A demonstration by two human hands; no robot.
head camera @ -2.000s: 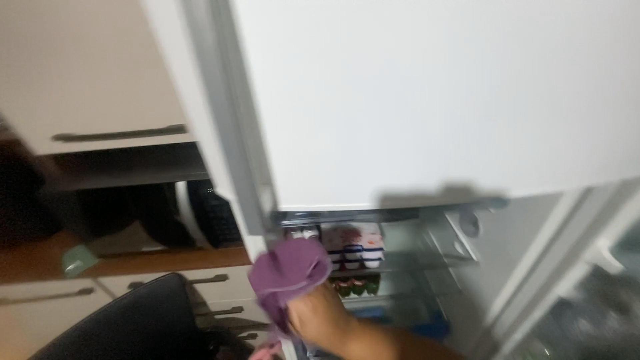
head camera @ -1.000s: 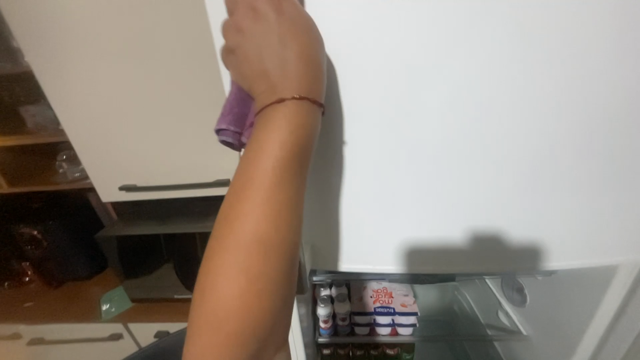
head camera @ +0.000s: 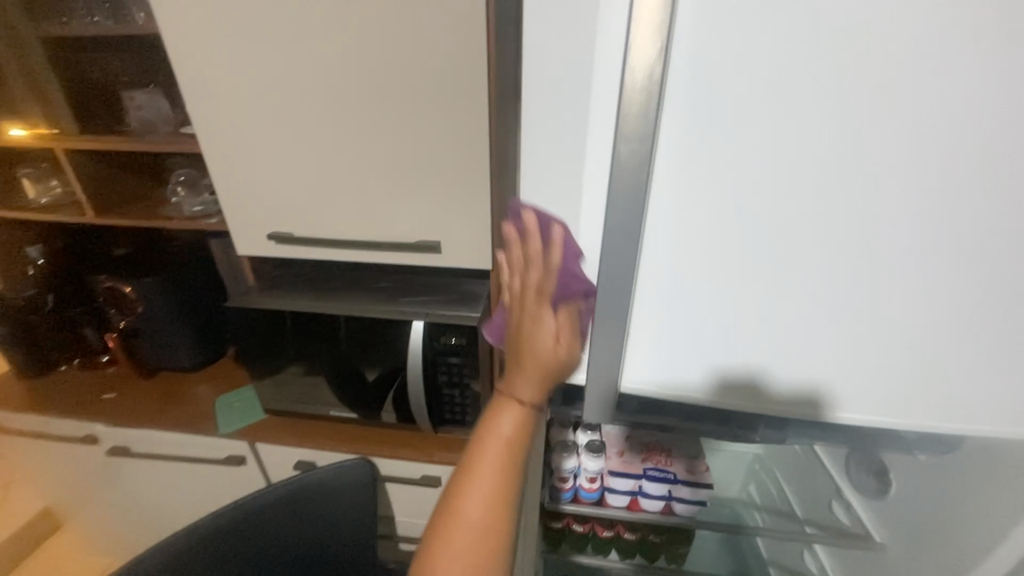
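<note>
One hand is in view, apparently my left hand (head camera: 536, 312), its fingers spread flat over a purple cloth (head camera: 572, 272). It presses the cloth against the white side panel (head camera: 556, 120) of the refrigerator, beside the metallic edge strip (head camera: 628, 208) of the white upper door (head camera: 816, 200). A thin bracelet (head camera: 520, 398) circles the wrist. Below, the lower compartment stands open, showing small bottles (head camera: 590, 472) and a pack of yogurt cups (head camera: 656, 480) on a shelf (head camera: 720, 530). My other hand is out of view.
Left of the refrigerator are a beige cabinet door (head camera: 344, 120), a microwave (head camera: 344, 368) and a wooden counter (head camera: 144, 408) with a green item (head camera: 238, 410). A dark chair back (head camera: 272, 520) stands below. Glassware (head camera: 192, 192) sits on the shelves at left.
The hand with the cloth has moved from the upper door's edge down to the side panel, and its fingers are now spread. The view has swung so that more of the cabinets shows.
</note>
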